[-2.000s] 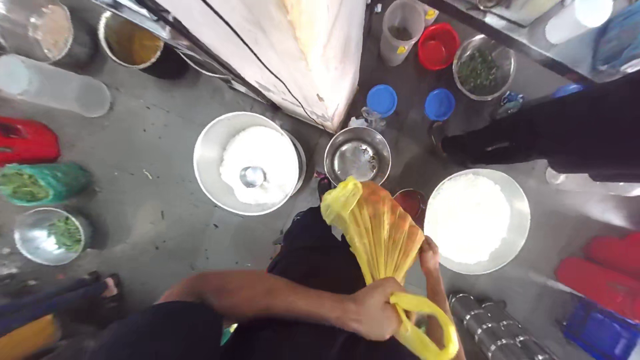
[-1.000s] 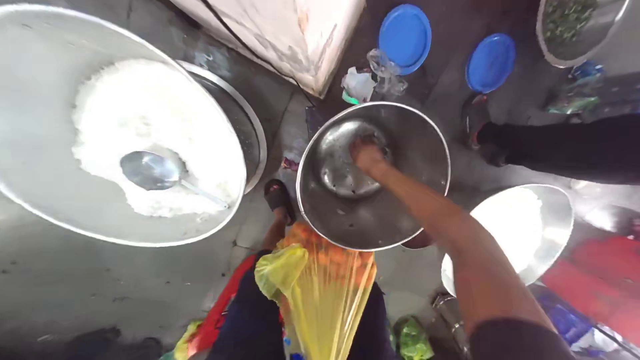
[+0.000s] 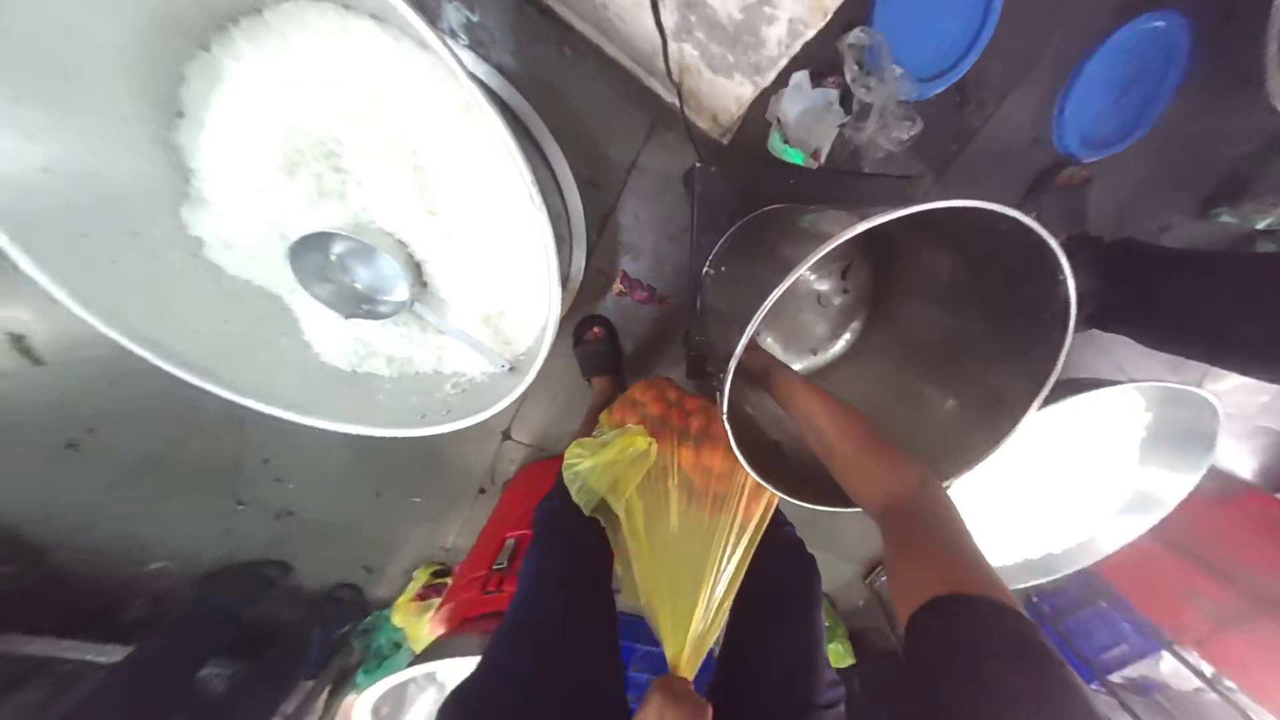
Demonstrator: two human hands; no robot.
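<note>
A yellow plastic bag (image 3: 690, 540) with orange-red pieces, perhaps tomatoes, showing through its far end hangs between my knees. My left hand (image 3: 676, 698) grips its twisted end at the bottom edge of view. My right forearm reaches into a tilted steel pot (image 3: 930, 350); my right hand (image 3: 765, 368) is dark and blurred near the pot's left wall, its fingers not clear. At the left stands a very large metal pot (image 3: 110, 330) of white rice (image 3: 300, 130), with a steel ladle (image 3: 350, 275) lying on the rice.
A wide bowl (image 3: 1185, 480) holding something white stands right of my right arm. Two blue lids (image 3: 1122, 85) and crumpled clear plastic (image 3: 880, 95) lie at the top. A red case (image 3: 505, 550) sits beside my left leg. Another person's dark-clad leg (image 3: 1180, 300) is at the right.
The steel pot stood more level one second ago and is now tilted. Two seconds ago the bag was held up by both hands; since then my right hand has moved into the pot. The view has moved closer.
</note>
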